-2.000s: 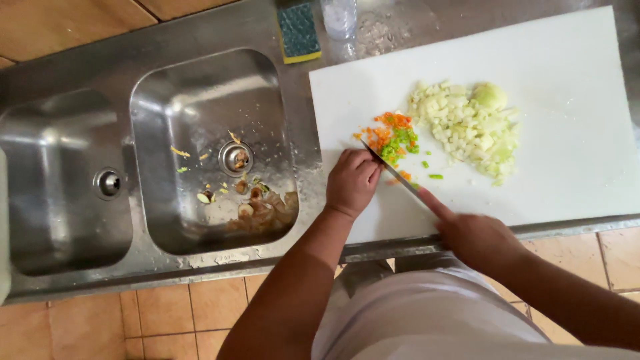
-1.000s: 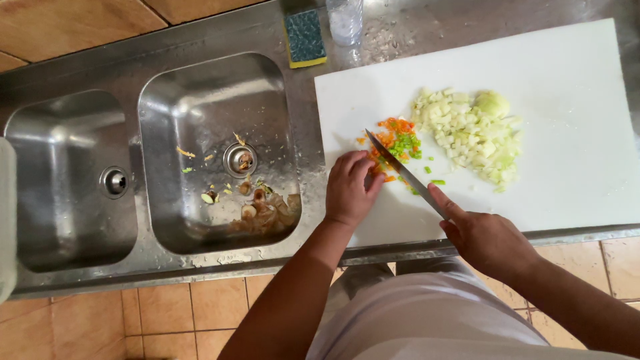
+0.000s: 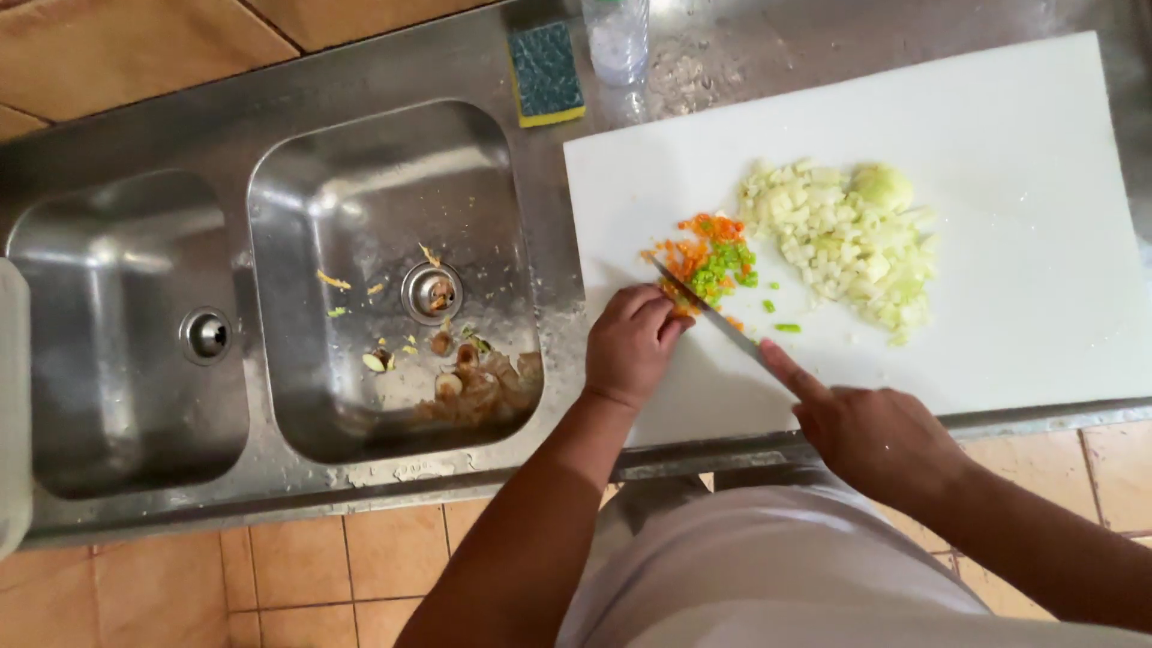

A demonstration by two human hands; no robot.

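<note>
My right hand holds a kitchen knife by its handle, index finger stretched along it. The blade slants up and left, its tip among finely chopped orange pieces that look like carrot. My left hand rests on the board just left of the blade, fingers bent against the orange bits; whether it grips a piece is hidden. Chopped green pieces lie against the orange ones. To their right is a heap of diced pale onion with a larger rounded piece. All lie on a white cutting board.
Left of the board are two steel sink basins; the nearer basin holds peelings around its drain, the farther basin is at left. A green-and-yellow sponge and a clear plastic container stand behind. A pale container edge shows far left.
The knife has shifted slightly against the orange pieces and stays in my right hand. My left hand remains beside the blade.
</note>
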